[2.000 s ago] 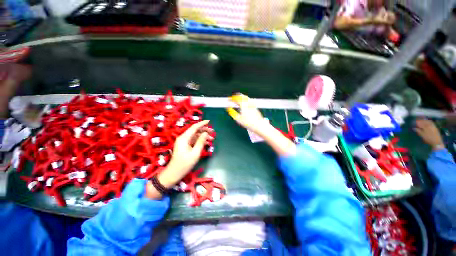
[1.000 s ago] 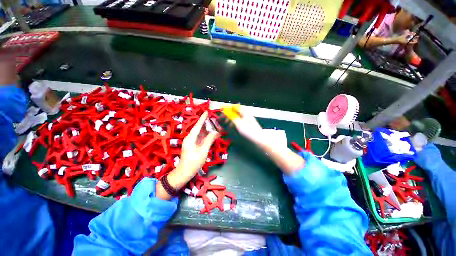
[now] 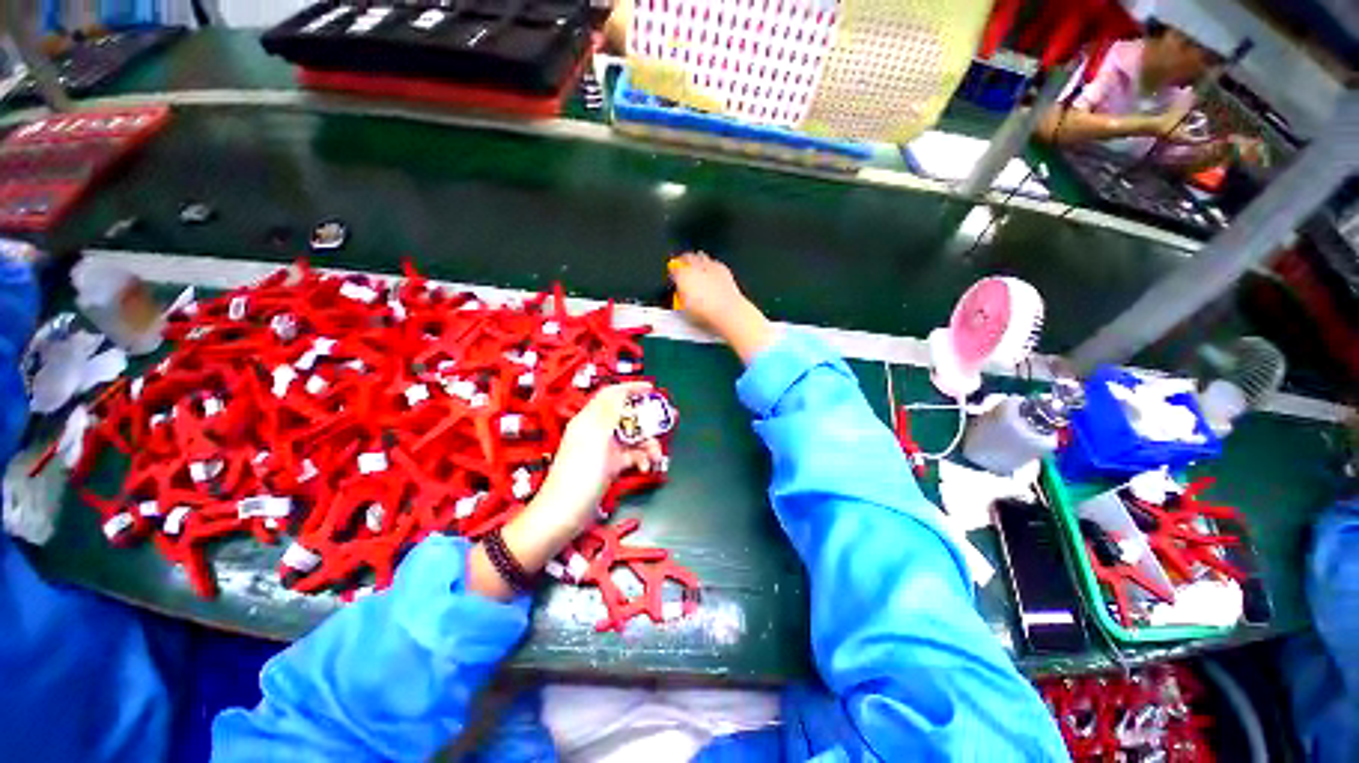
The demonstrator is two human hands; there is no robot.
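Observation:
My left hand (image 3: 586,462) holds an open watch housing (image 3: 645,419) with its light inner parts facing up, at the right edge of the heap of red clamps (image 3: 358,410). My right hand (image 3: 713,292), with yellow finger cots, reaches over the pale rail at the conveyor's near edge. Its fingertips point away from me, and I cannot tell whether they hold anything. A few red clamps (image 3: 634,574) lie apart near the bench's front edge.
Another housing (image 3: 328,234) lies on the dark green conveyor (image 3: 507,209). At right are a pink fan (image 3: 996,324), pump bottle (image 3: 1011,434), blue container (image 3: 1145,428), black smartphone (image 3: 1039,574) and green-rimmed tray (image 3: 1095,596). A person (image 3: 1140,105) sits beyond the conveyor.
My right hand has moved from beside my left hand out to the rail. The open housing now shows in my left hand. The smartphone has come into view from behind my right sleeve.

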